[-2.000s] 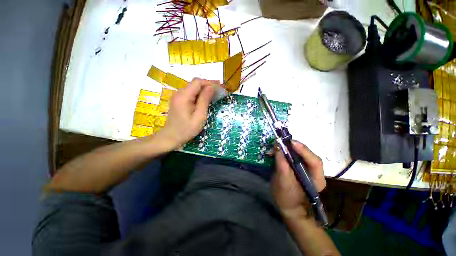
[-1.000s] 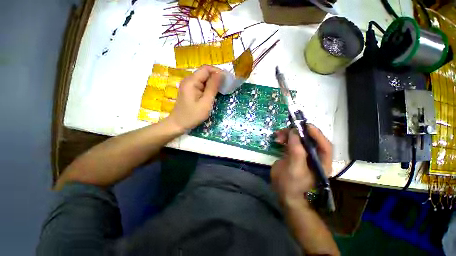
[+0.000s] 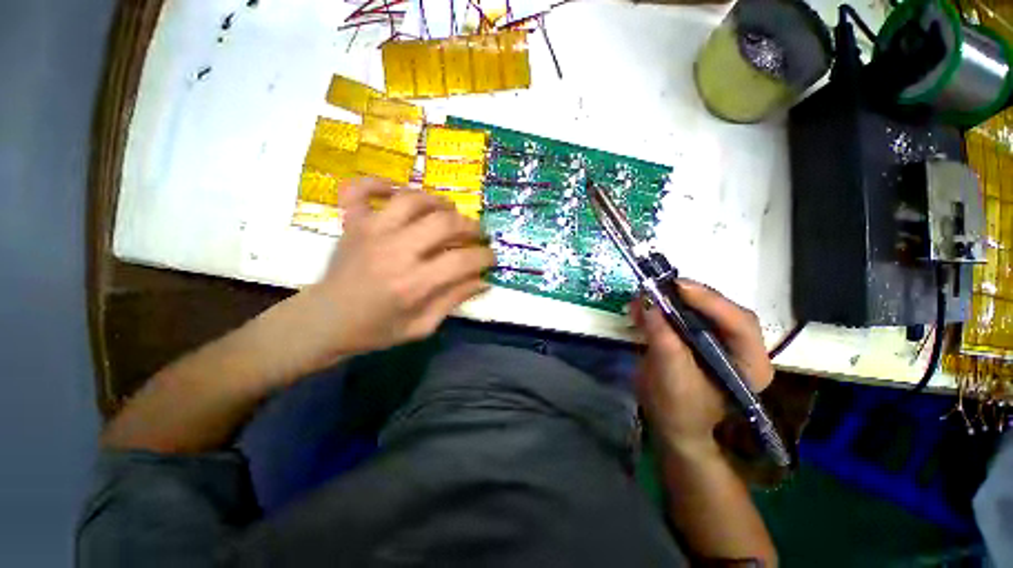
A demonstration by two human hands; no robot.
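The green PCB panel [image 3: 611, 246] lies on the white bench in front of me. Yellow-taped flat pieces [image 3: 453, 169] lie over its left edge, with thin dark lead wires [image 3: 517, 245] running onto the board. More taped pieces [image 3: 342, 155] overlap to the left. My left hand [image 3: 405, 261] is over the lower taped pieces at the board's left edge; its fingertips are blurred, and I cannot tell whether they hold anything. My right hand [image 3: 705, 355] holds the soldering iron [image 3: 678, 297], its tip over the upper middle of the board.
A taped strip [image 3: 458, 64] and loose red and black leads lie at the top. A tip cleaner pot [image 3: 735, 83], a black box with metal bracket [image 3: 850, 211] and a solder spool [image 3: 978, 67] stand at right. More taped sheets [image 3: 986, 288] lie at the far right.
The white piece and taped piece in my left hand are no longer seen there. My left hand has moved down the board's left edge, where taped pieces with leads now show. The view has shifted.
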